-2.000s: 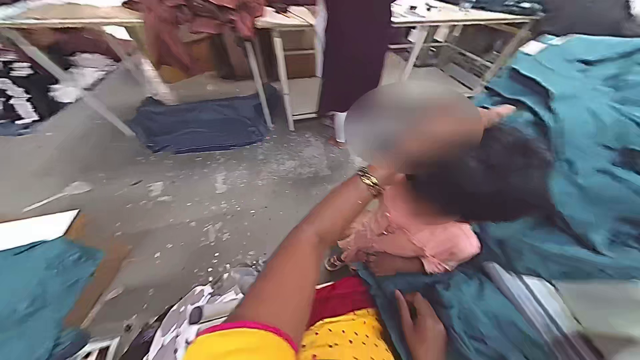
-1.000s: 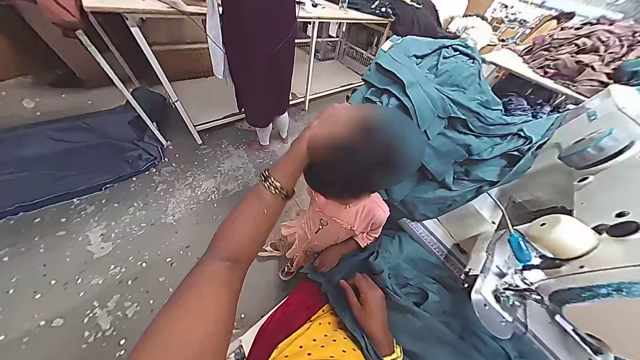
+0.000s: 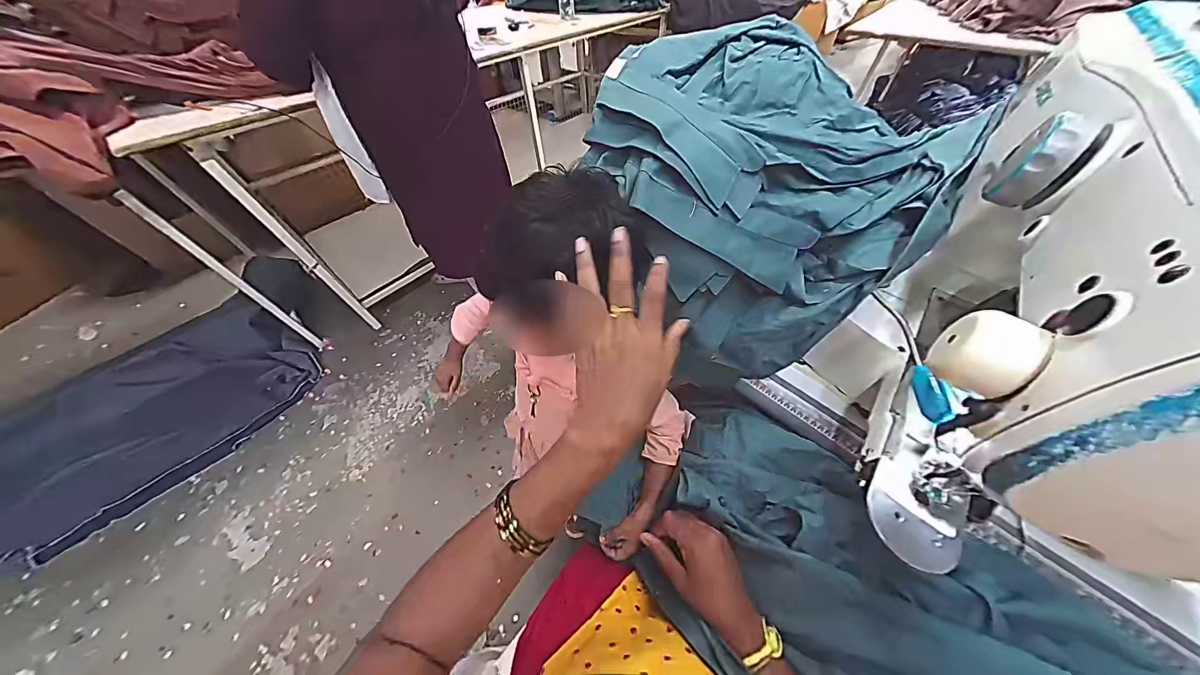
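My left hand (image 3: 626,361), with a ring and bangles, is raised with fingers spread against the side of the head of a small person (image 3: 544,389) in pink. It holds no object. My right hand (image 3: 698,562), with a yellow band at the wrist, rests on the edge of teal fabric (image 3: 806,525) over my lap, beside the small person's hand. Whether its fingers pinch the cloth is unclear. At the right stands a white industrial sewing machine (image 3: 1097,375), its needle area over the teal fabric.
A heap of teal garments (image 3: 741,178) lies behind the sewing machine. Another person (image 3: 412,122) in dark purple stands by a work table (image 3: 216,122) with reddish-brown cloth. Dark blue cloth (image 3: 169,403) is spread on the speckled floor at the left.
My left hand has gone from the top of the small person's head to its side, fingers now spread. The small person's head is more upright. The view has swung right, bringing in the sewing machine.
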